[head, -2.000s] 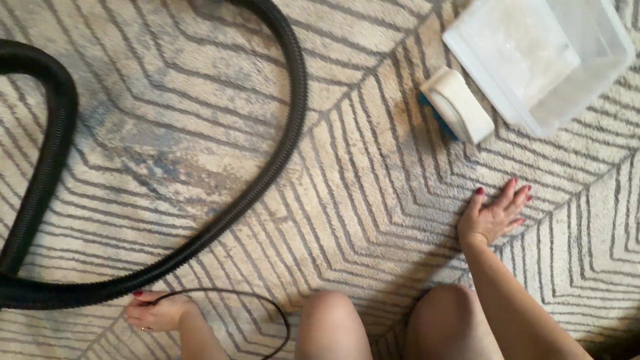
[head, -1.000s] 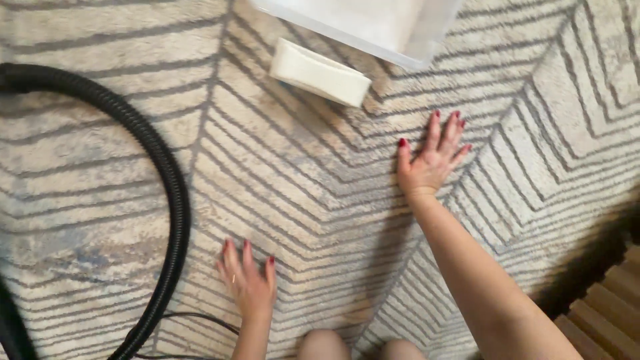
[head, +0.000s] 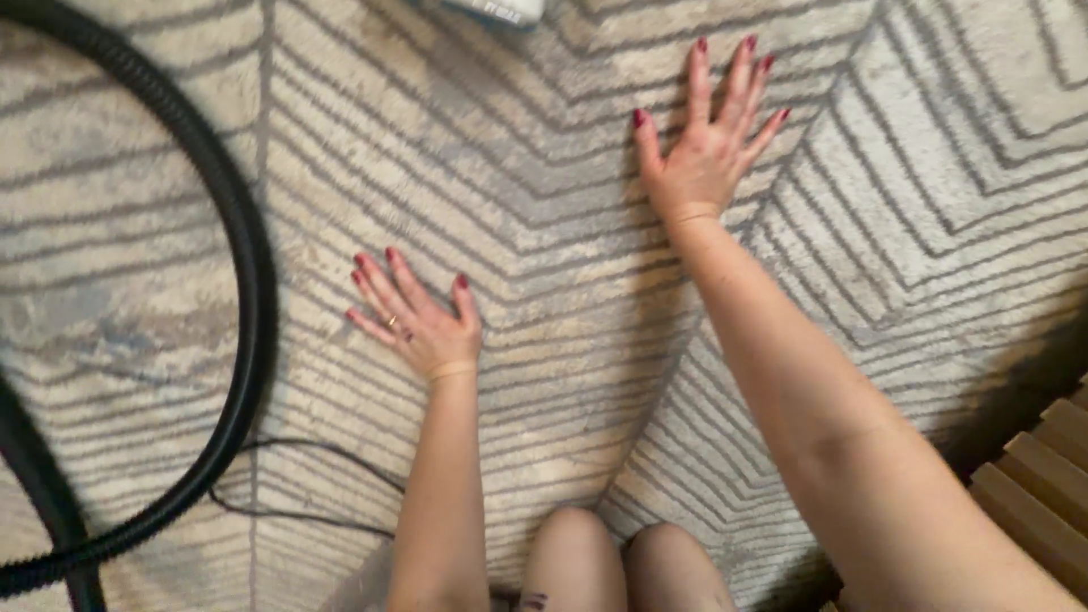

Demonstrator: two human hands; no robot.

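Both hands rest palm down on a cream rug (head: 544,340) patterned with grey chevron lines. My left hand (head: 429,327), with a ring on one finger, lies with its fingers spread and holds nothing; a black ribbed hose (head: 251,280) curves to its left. Farther forward and to the right, my right hand (head: 701,153) is flat on the pile, fingers apart, also holding nothing. A white and blue object bearing writing (head: 510,10) is cut off by the top edge, to the left of the right hand. Its kind cannot be told.
A thin black cord (head: 314,514) loops on the rug and passes behind the left forearm. The hose crosses itself at the lower left. My knees (head: 578,552) are at the bottom edge. Brown slatted or ridged material (head: 1037,476) stands at the lower right.
The left hand has moved from beside the hose and cord onto the open rug, its fingers now spread. The clear plastic bin has left the view, which has shifted.
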